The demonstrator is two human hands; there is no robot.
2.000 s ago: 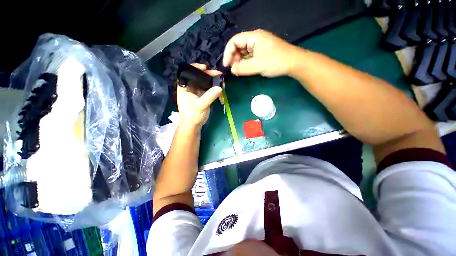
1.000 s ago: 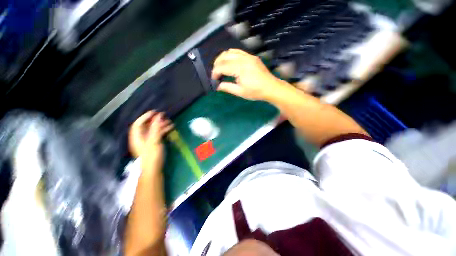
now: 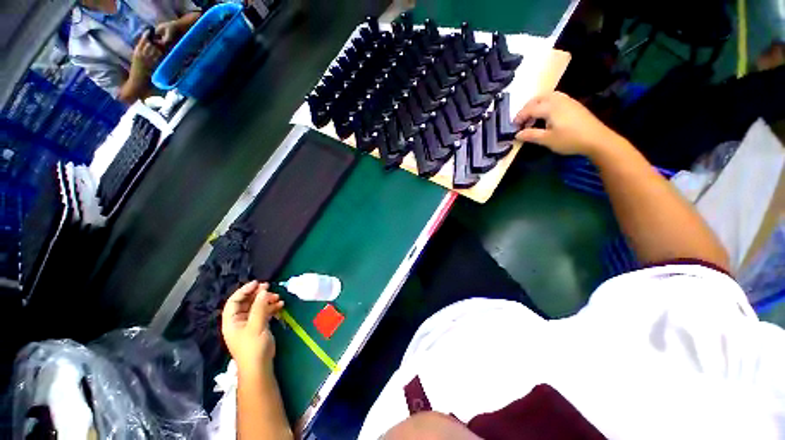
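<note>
My right hand [image 3: 559, 125] is at the right edge of the finished-parts board [image 3: 551, 73], its fingertips at the end of the nearest row of black housings [image 3: 469, 159]. Whether the fingers grip a housing cannot be told. My left hand [image 3: 250, 322] is beside the heap of small black inserts [image 3: 224, 266], fingers bent; whether it holds something small cannot be told. The squeeze bottle [image 3: 315, 287] lies on its side with its tip towards my left hand. The red square [image 3: 328, 320] lies beside it.
The black parts tray [image 3: 297, 193] lies between heap and board. Yellow tape [image 3: 308, 340] crosses the green bench [image 3: 379, 223]. A plastic bag [image 3: 138, 387] is at lower left. Across the dark belt, another person's hands [image 3: 151, 51] are beside a blue basket [image 3: 202, 47].
The view has swung right, showing the whole board. My right hand has moved from the work spot to the board's edge. The housing has left my left hand.
</note>
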